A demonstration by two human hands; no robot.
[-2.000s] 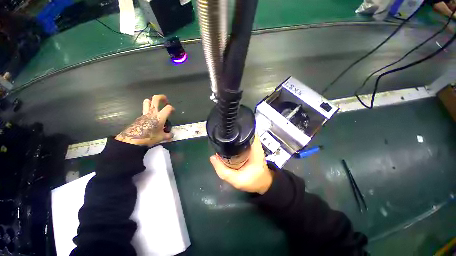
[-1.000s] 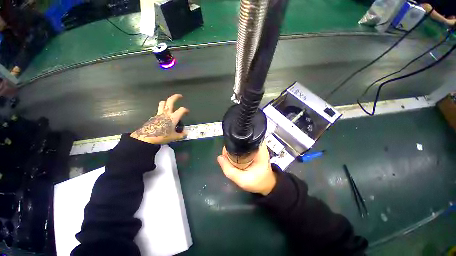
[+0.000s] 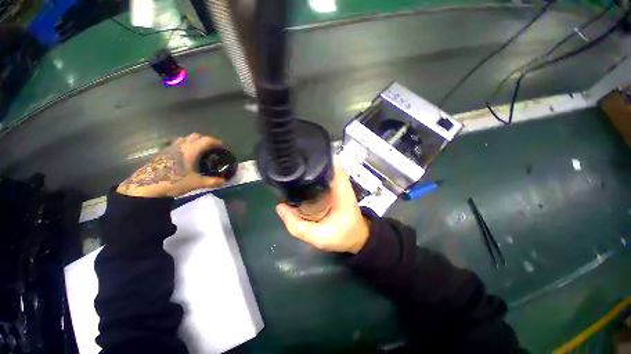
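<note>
My right hand (image 3: 328,225) grips the lower part of the black electric screwdriver (image 3: 294,155), which hangs upright from above; its tip is hidden. My left hand (image 3: 173,169) holds a small round black unit (image 3: 217,163) between thumb and fingers, its dark round top facing up, over the white edge strip (image 3: 247,173). The unit is just left of the screwdriver, apart from it. The white-grey screw feeder (image 3: 408,142) stands right of the screwdriver, its front platform partly behind my right hand. A white foam block (image 3: 214,276) lies under my left forearm.
A black unit glowing pink-purple (image 3: 168,68) is on the conveyor belt (image 3: 373,55). A blue handle (image 3: 421,191) lies beside the feeder, dark tweezers (image 3: 487,232) further right. Black cables (image 3: 484,59) cross the belt. A brown box (image 3: 618,114) is at far right.
My left fingers have closed around the black unit, whose top now shows. The view has shifted, so the screwdriver and feeder appear further left and higher. The glowing unit also appears further left.
</note>
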